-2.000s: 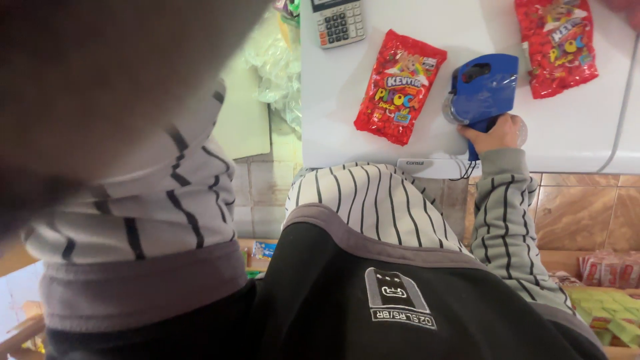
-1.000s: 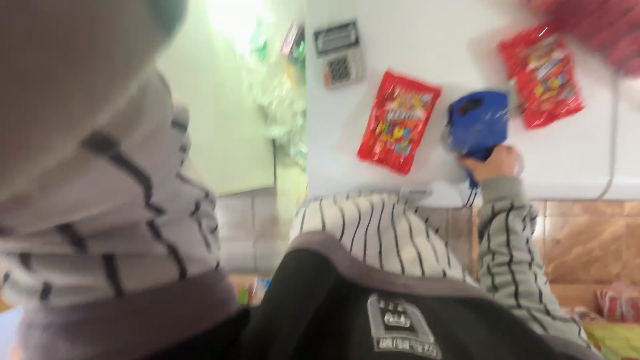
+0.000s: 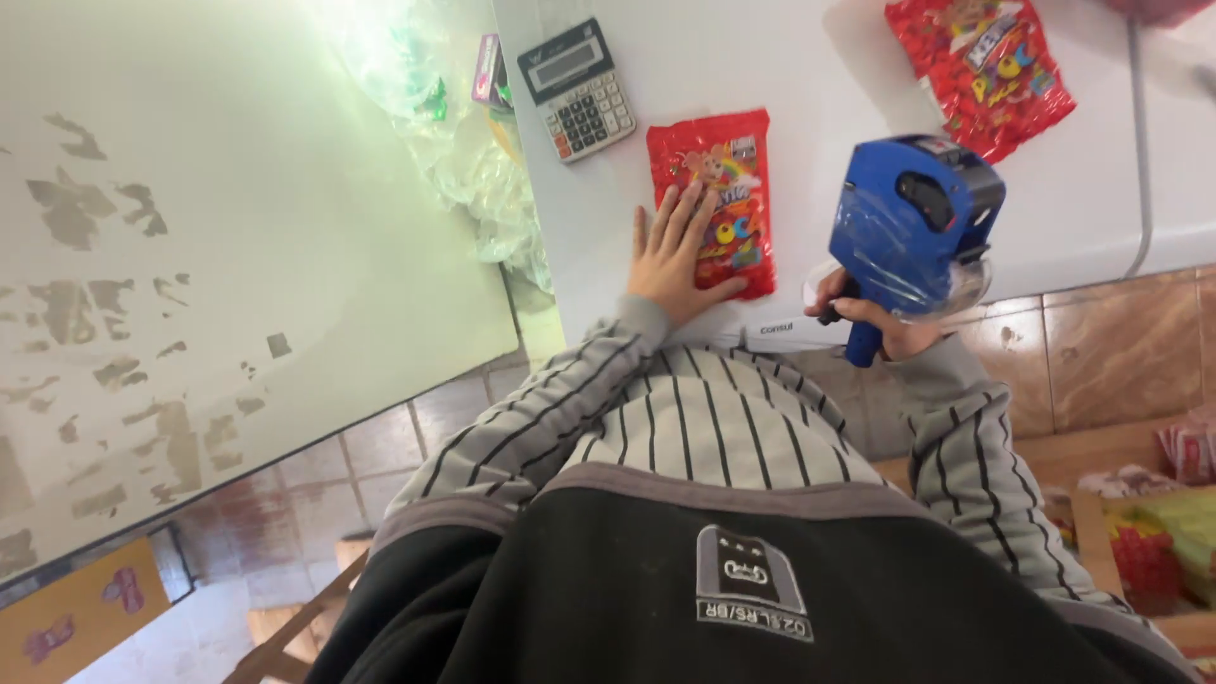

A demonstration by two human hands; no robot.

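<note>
My left hand [image 3: 673,258] lies flat with spread fingers on a red candy bag [image 3: 739,214] on the white freezer top. To its right, my right hand [image 3: 879,318] grips the handle of a blue price labeling gun [image 3: 912,223], fingers round its lever; the gun's body points away from me, tilted, near the freezer's front edge. A second red candy bag [image 3: 993,81] lies beyond the gun at the upper right.
A calculator [image 3: 578,90] lies at the top left of the freezer top [image 3: 807,71]. Clear plastic bags [image 3: 475,180] fill the gap beside a pale panel with worn patches [image 3: 256,209]. Packaged goods stand on wooden shelving [image 3: 1130,446] at the lower right.
My left arm, raised close to the camera before, has come down, and the hand now rests on the nearer candy bag. The labeling gun in my right hand appears lifted and turned.
</note>
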